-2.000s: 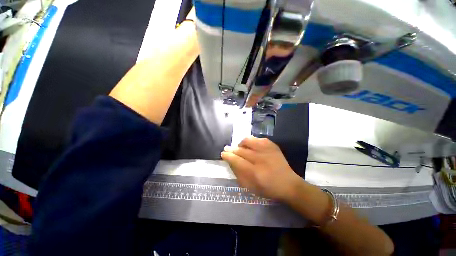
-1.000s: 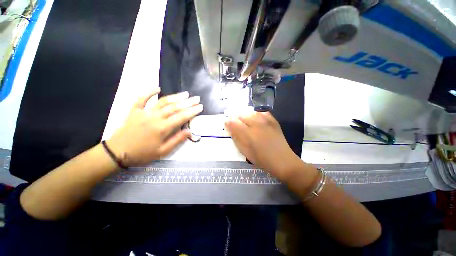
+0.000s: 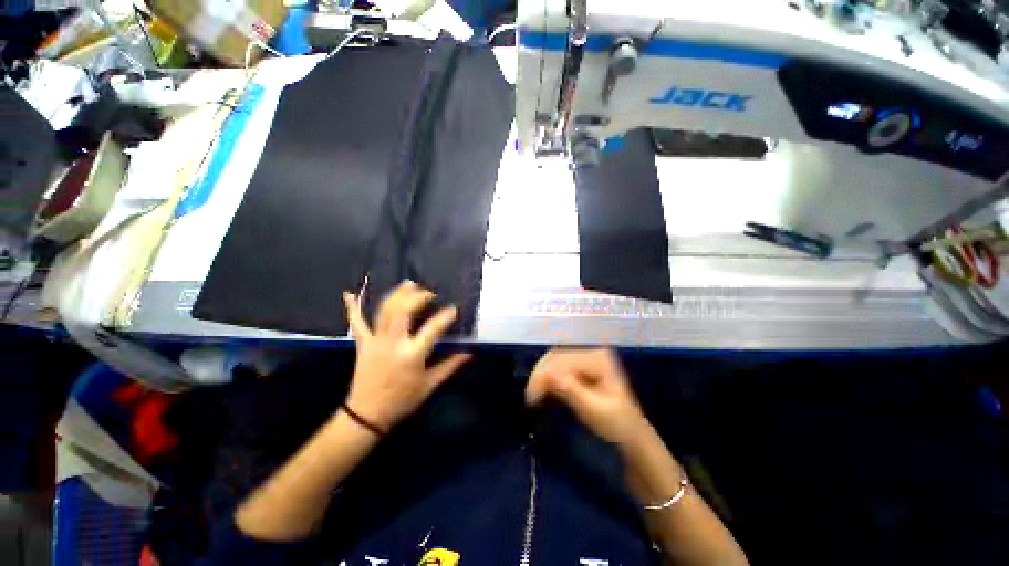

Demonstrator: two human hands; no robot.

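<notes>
A large black fabric panel (image 3: 304,199) lies left of the needle, with a long folded ridge of black fabric (image 3: 448,188) along its right part. My left hand (image 3: 396,343) is at the panel's front edge, fingers spread and touching or just over the cloth. My right hand (image 3: 581,387) is blurred, in front of the table edge, with fingers curled; whether it holds anything small cannot be seen. A narrow black fabric strip (image 3: 625,227) lies right of the needle. The presser foot area (image 3: 550,149) of the white sewing machine (image 3: 708,66) has no cloth visible under it.
Dark thread snips (image 3: 788,238) lie on the machine bed at the right. A printed ruler (image 3: 620,304) runs along the table's front. Red-handled scissors (image 3: 979,263) are at the far right. A blue basket (image 3: 83,509) with red cloth stands lower left. Scraps and a cardboard box (image 3: 221,24) are upper left.
The view has moved back and shows more of the table. Both hands have left the needle area: the left is at the panel's front edge, the right off the table's front. The black cloth is shifted left.
</notes>
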